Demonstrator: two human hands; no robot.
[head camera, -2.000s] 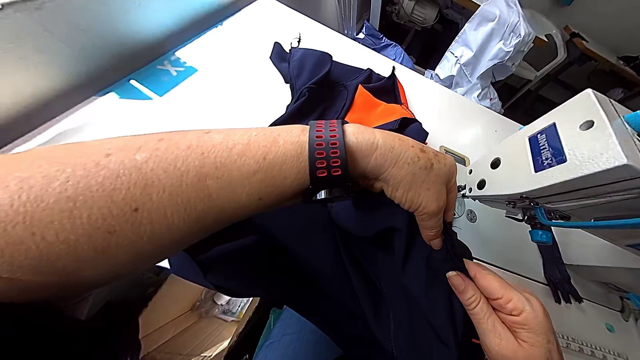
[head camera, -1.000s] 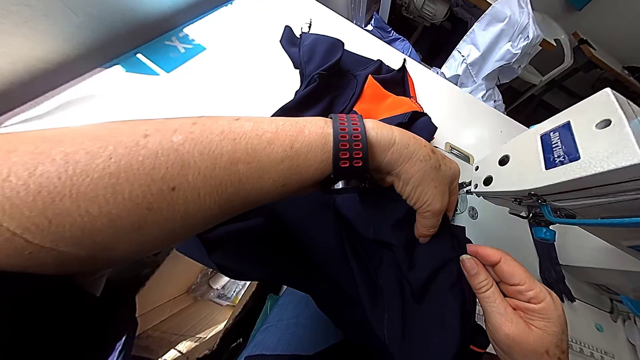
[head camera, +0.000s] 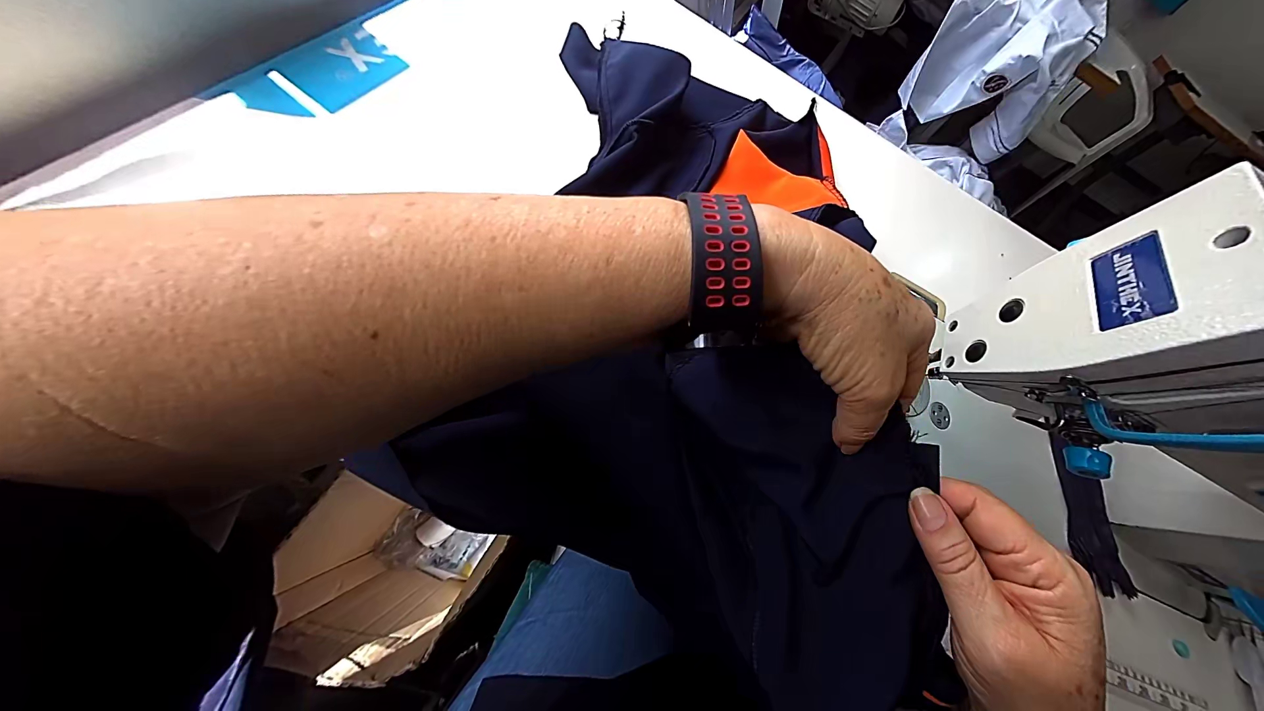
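A navy blue fabric garment (head camera: 790, 533) with an orange panel (head camera: 775, 178) lies over the table edge and hangs toward my lap. My left hand (head camera: 869, 336), with a black and red banded watch at the wrist, comes in from the left and grips the garment close to the sewing machine's needle area. Its fingertips are partly hidden behind the hand. Lower right, my right hand (head camera: 1007, 583) pinches the garment's edge between thumb and fingers. The white industrial sewing machine head (head camera: 1116, 296) stands just right of my left hand.
The white table (head camera: 474, 128) runs behind the garment. A cardboard box (head camera: 365, 592) holding plastic packaging is below left. Light blue garments (head camera: 997, 79) hang on a white chair at the back right. A dark strip of fabric (head camera: 1086, 523) hangs beneath the machine head, near a blue tube.
My right hand has shifted slightly along or away from the garment's edge and keeps its pinch. My left hand stays on the fabric by the machine, with little change.
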